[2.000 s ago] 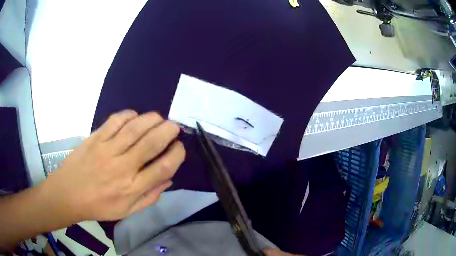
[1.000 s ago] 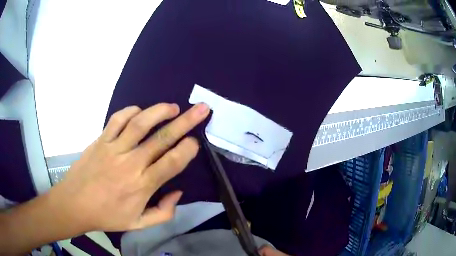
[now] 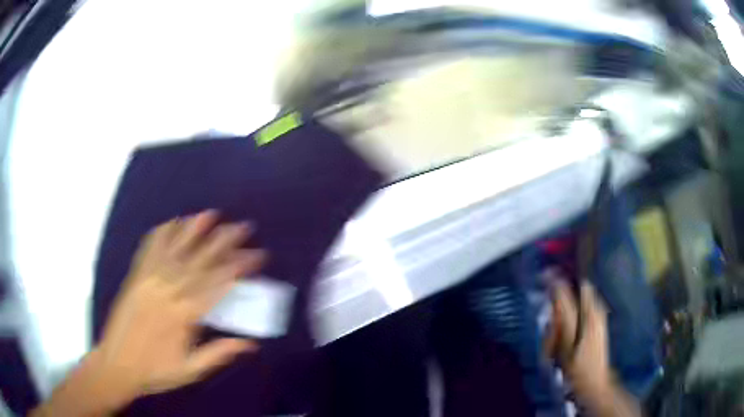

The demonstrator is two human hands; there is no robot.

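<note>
The dark purple garment panel [image 3: 269, 204] lies on the white table, blurred by motion. The white interfacing patch [image 3: 261, 309] shows on it beside my left hand. My left hand [image 3: 175, 301] is over the panel with its fingers spread and holds nothing; it covers part of the patch. My right hand [image 3: 579, 334] is at the lower right, over the blue bin, blurred, with its fingers around the handles of the dark scissors [image 3: 602, 195]. The blades point up toward the right end of the table edge.
A printed ruler strip [image 3: 457, 236] runs along the table's front edge. The blurred sewing machine [image 3: 489, 32] is at the top. The blue bin [image 3: 632, 285] stands right of the table, with a yellow thing [image 3: 651, 236] beside it. A yellow-green piece [image 3: 279, 129] lies at the panel's upper edge.
The view has swung to the right. My right hand has moved away from the patch to the right with the scissors. My left hand has lifted its fingertips off the patch's corner and spread.
</note>
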